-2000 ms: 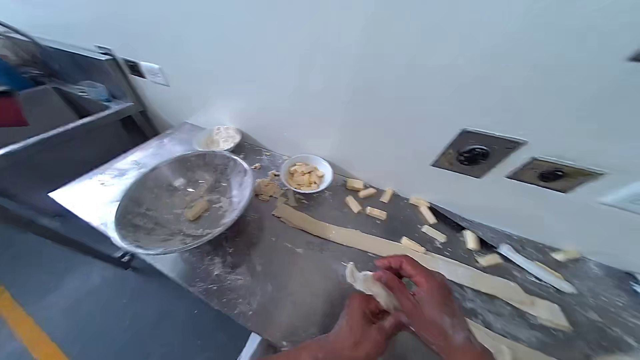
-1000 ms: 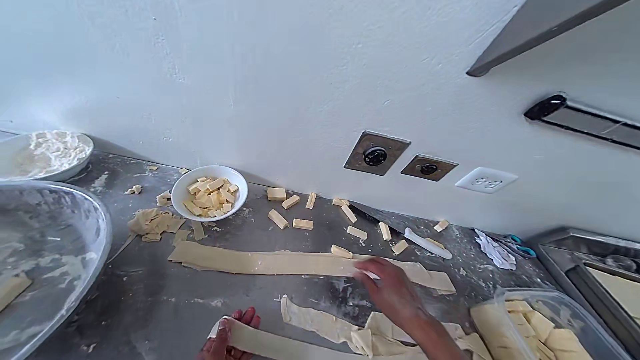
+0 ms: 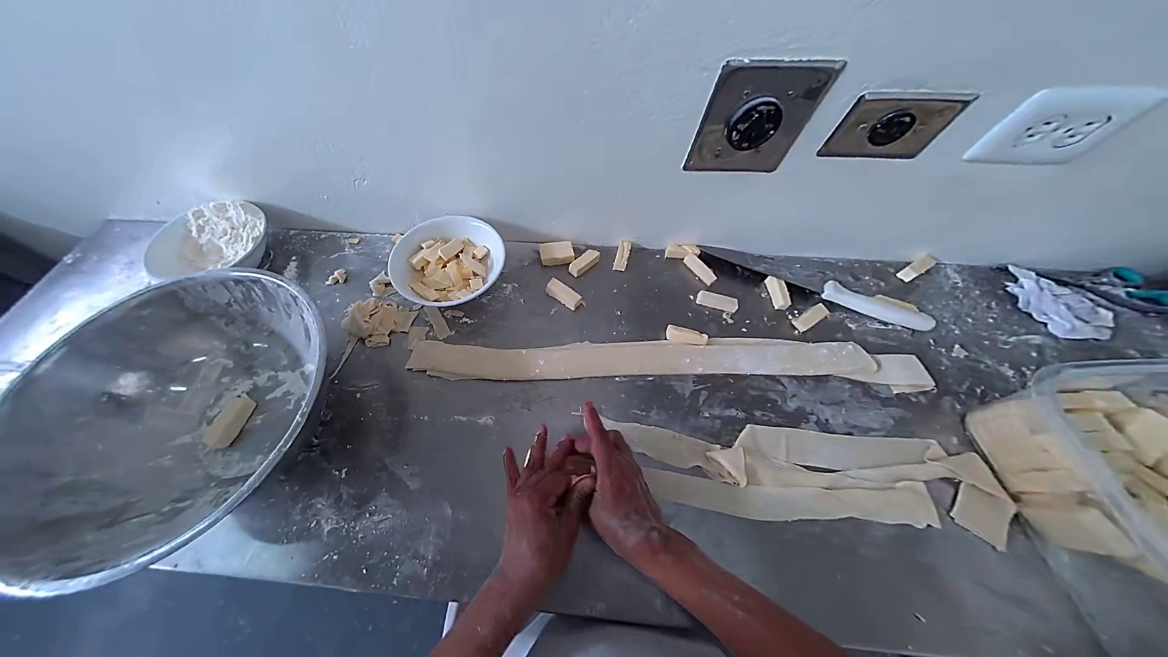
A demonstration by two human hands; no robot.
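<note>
My left hand and my right hand meet palm to palm over the steel worktop, fingers partly spread. Whatever lies between the palms is hidden. Just right of them, a long dough strip runs along the worktop, with crumpled, overlapping dough strips behind it. Beyond the hands lies another layered, flat dough strip, and a small yellowish stick rests on its far edge. More such sticks are scattered near the wall. A white bowl holds cut yellowish pieces.
A large metal bowl with one stick inside stands left. Behind it is a bowl of flour. A knife with a white handle and a crumpled cloth lie near the wall. A clear plastic container with yellowish pieces stands right.
A second ago my hands were apart, the left at the near strip's left end and the right at the far strip. Now they are together. The view has shifted.
</note>
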